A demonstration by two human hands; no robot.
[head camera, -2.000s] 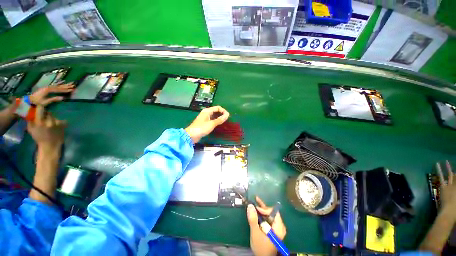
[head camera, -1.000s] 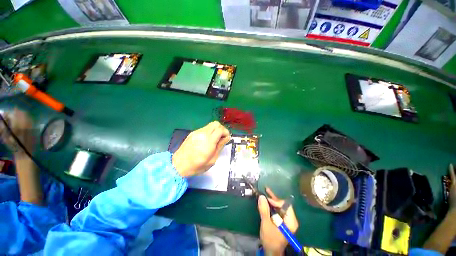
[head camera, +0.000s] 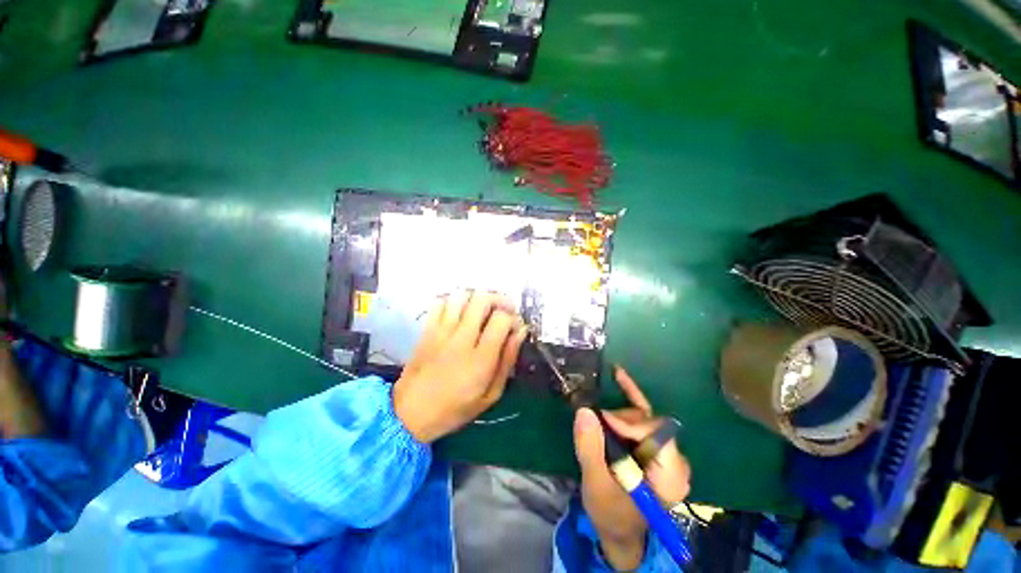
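An opened tablet (head camera: 448, 257) with a black frame and a bright white panel lies in front of me. My left hand (head camera: 465, 358) rests over its lower edge, fingertips together near the lower right; whatever they may pinch is too small to tell. My right hand (head camera: 627, 453) holds a blue-and-black soldering iron (head camera: 638, 481), its thin tip pointing up-left close to my left fingertips. A slim silvery piece also shows at my right fingers. A tangle of red wired components (head camera: 551, 151) lies beyond the tablet. Thin solder wire (head camera: 263, 334) runs from the solder spool (head camera: 118, 313) towards my left hand.
At right stand a fume fan (head camera: 851, 302), a brown tape roll (head camera: 829, 386) with pale pieces inside, a blue soldering station (head camera: 896, 448) and a yellow sponge base (head camera: 957, 526). Other tablets (head camera: 403, 25) lie at the back. A neighbour's blue sleeve (head camera: 67, 448) is at left.
The view has tilted down. My left hand has moved from the red tangle over the tablet to its lower edge, near the iron tip. My right hand still holds the iron.
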